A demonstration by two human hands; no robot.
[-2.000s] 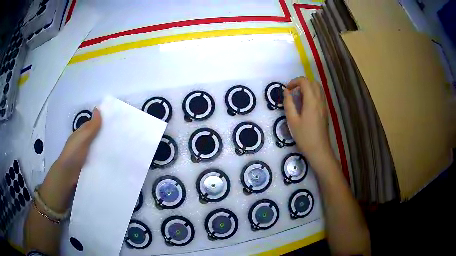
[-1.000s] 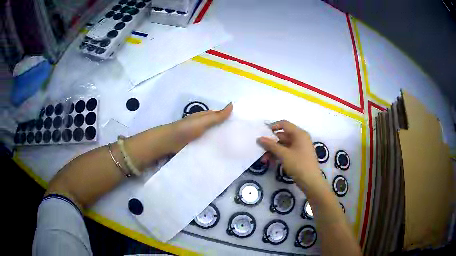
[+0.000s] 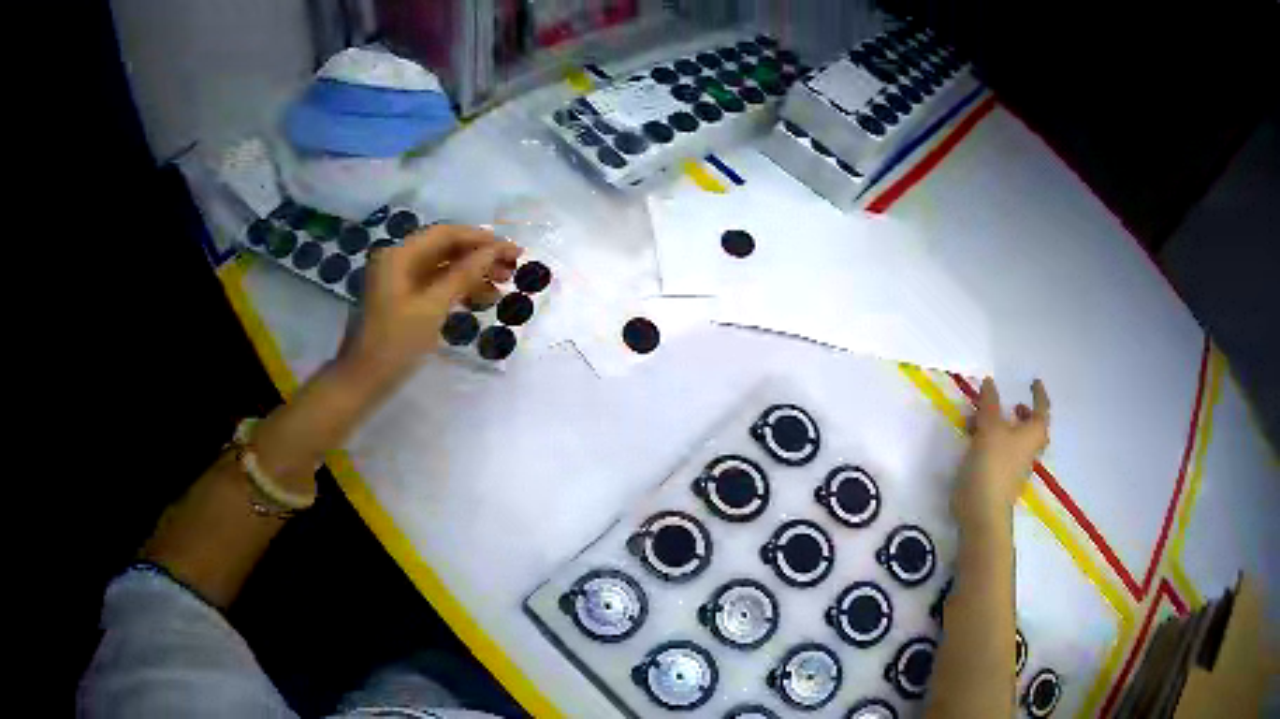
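Observation:
My left hand (image 3: 421,295) is over a white sheet of black adhesive pads (image 3: 498,341) at the left, fingers bent; I cannot tell if they grip it. My right hand (image 3: 1005,436) is at the right end of a white paper strip (image 3: 842,288), with thumb and finger apart and nothing seen between them. The strip lies flat with one black pad (image 3: 737,243) on it. Round units (image 3: 802,552) stand in rows on a pale sheet in front of me. Several centres are black; others nearer me are bare silver (image 3: 608,605). My right forearm hides some units.
Stacks of dot sheets (image 3: 674,106) lie at the back, with another stack (image 3: 877,106) beside them. A loose black dot (image 3: 640,334) lies near the left sheet. A blue and white soft item (image 3: 368,110) is at the back left. Cardboard dividers (image 3: 1186,653) are at the lower right.
The view has turned left. The white strip has left my hands and lies on the table at the back. My left hand has moved to the dot sheet; my right hand has opened.

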